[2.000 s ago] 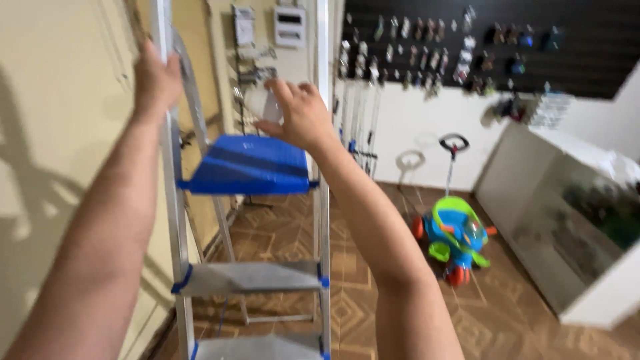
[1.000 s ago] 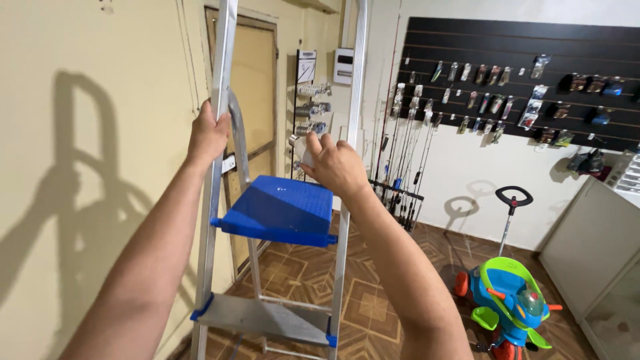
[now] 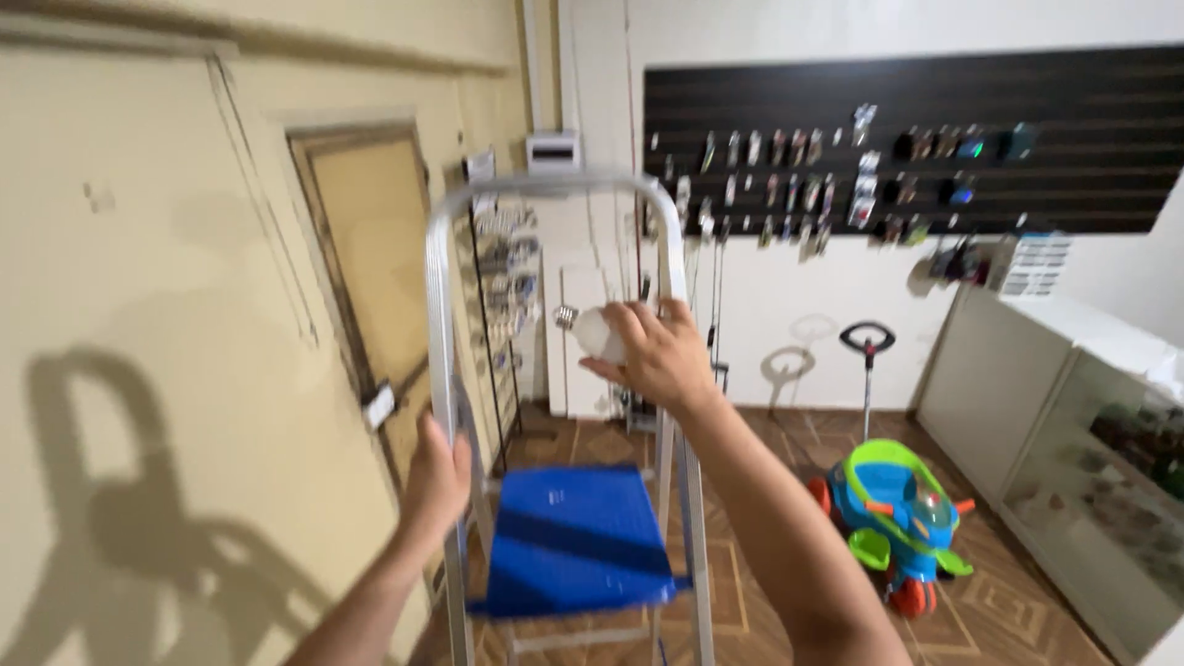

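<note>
An aluminium stepladder (image 3: pixel 672 242) with a blue plastic platform (image 3: pixel 575 541) stands in front of me, its rounded top rail in full view. My left hand (image 3: pixel 440 470) grips the ladder's left side rail, at a level above the platform. In my right hand (image 3: pixel 657 356) is a white light bulb (image 3: pixel 599 335), held by its rounded part with the metal screw base pointing left. That hand is at the right side rail, and some of its fingers seem to rest on it.
A yellowish wall with a framed door (image 3: pixel 365 250) runs along the left. Behind the ladder are a wire display rack (image 3: pixel 507 277) and a dark slatted panel (image 3: pixel 758 102) with small packages. A child's ride-on tricycle (image 3: pixel 893 499) and a glass-fronted counter (image 3: pixel 1064 416) stand right.
The view has tilted up, so the ladder's top rail now shows. The bulb in my right hand is plainer to see than before. My left hand remains on the left rail.
</note>
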